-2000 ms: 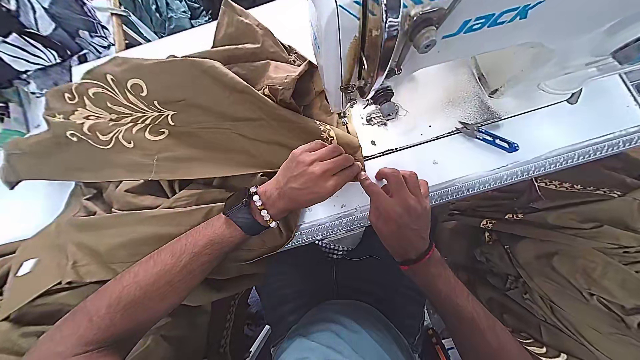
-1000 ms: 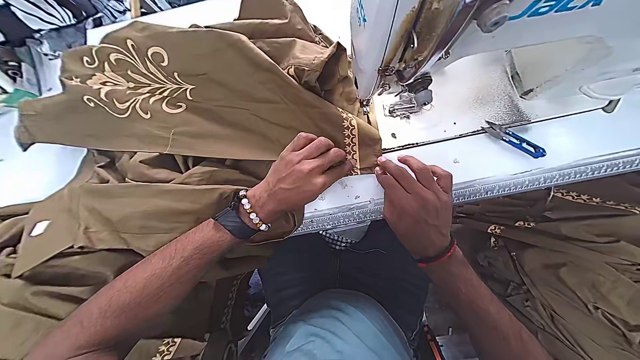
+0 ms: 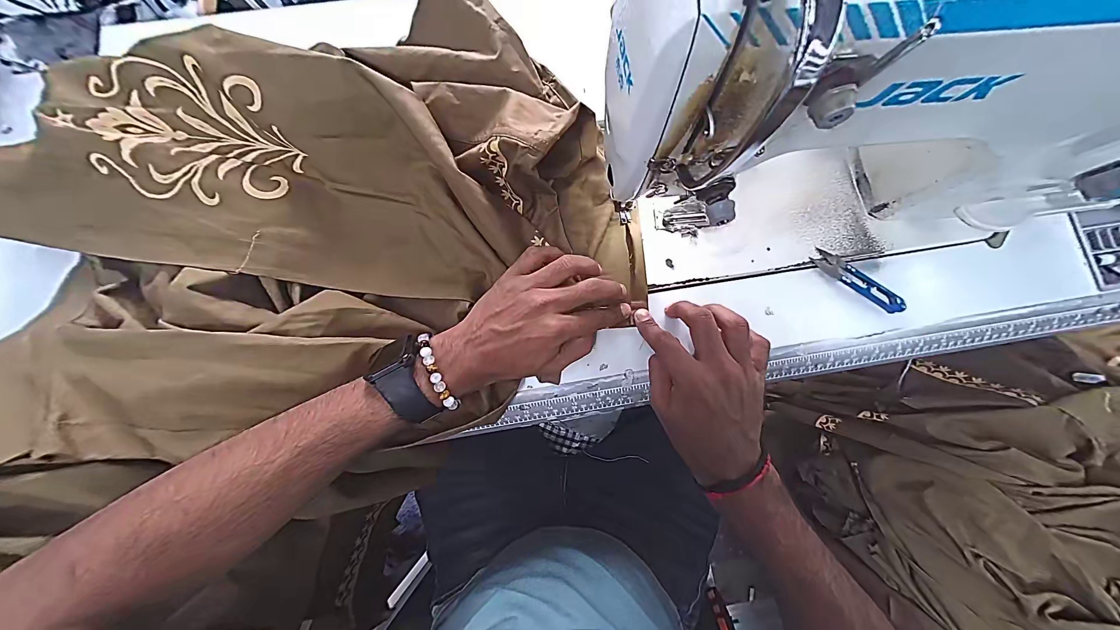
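A brown garment (image 3: 376, 201) with cream embroidery (image 3: 197, 131) spreads across the left of the sewing table. Its folded edge runs beneath the presser foot (image 3: 624, 210) of a white Jack sewing machine (image 3: 954, 96). My left hand (image 3: 542, 315) lies on the cloth just in front of the foot, fingertips pinching the folded edge. My right hand (image 3: 709, 376) meets it there, thumb and forefinger at the near corner of the fold; whether they grip the cloth is hidden. Blue-handled thread snips (image 3: 862, 280) lie on the table to the right of the foot.
A measuring tape strip (image 3: 840, 354) runs along the table's front edge. More brown embroidered cloth (image 3: 980, 481) is heaped below at the right. Garment folds hang over the front edge at the left. Black-and-white fabric (image 3: 52, 35) lies at the back left.
The embroidered border seen by my left hand one second ago is now largely out of sight, with a plain folded edge under the foot. Both hands remain close together at the cloth's edge.
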